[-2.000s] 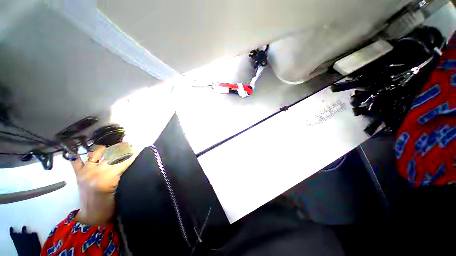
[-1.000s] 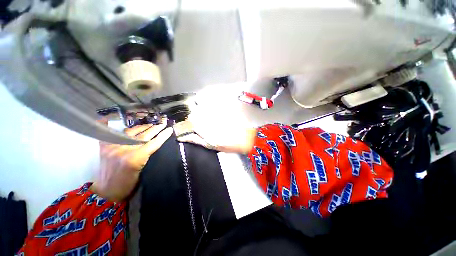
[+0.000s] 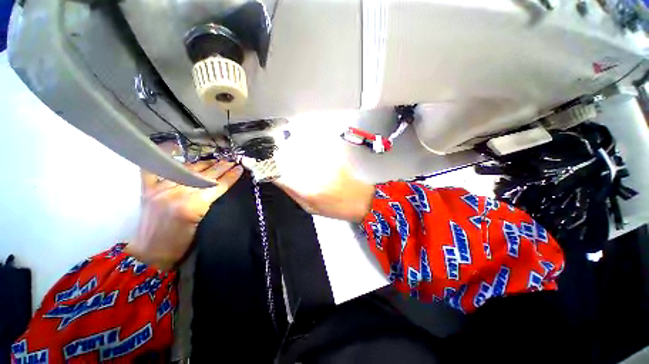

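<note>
A black fabric panel [image 3: 224,277] runs from the machine's needle area down toward my lap. A zipper [image 3: 264,245] with shiny silver-white teeth lies along it. My left hand [image 3: 181,202] rests on the panel's upper left, fingertips by the small metal parts under the machine head. My right hand [image 3: 327,193] lies on the panel's upper right, partly washed out by the lamp. Both hands press on the fabric close to the presser foot area [image 3: 229,153]. The needle itself is too small to tell.
The sewing machine [image 3: 455,64] spans the top, with a cream ribbed knob [image 3: 220,79]. Red-and-white snips [image 3: 368,139] lie on the bed. A tangled zipper bundle [image 3: 562,178] is at right. Flat black strips [image 3: 16,302] lie at the left table edge.
My right hand came in from the right onto the fabric beside my left hand. The view shifted, bringing the machine head and knob clearly into view. The panel's top now lies at the needle area.
</note>
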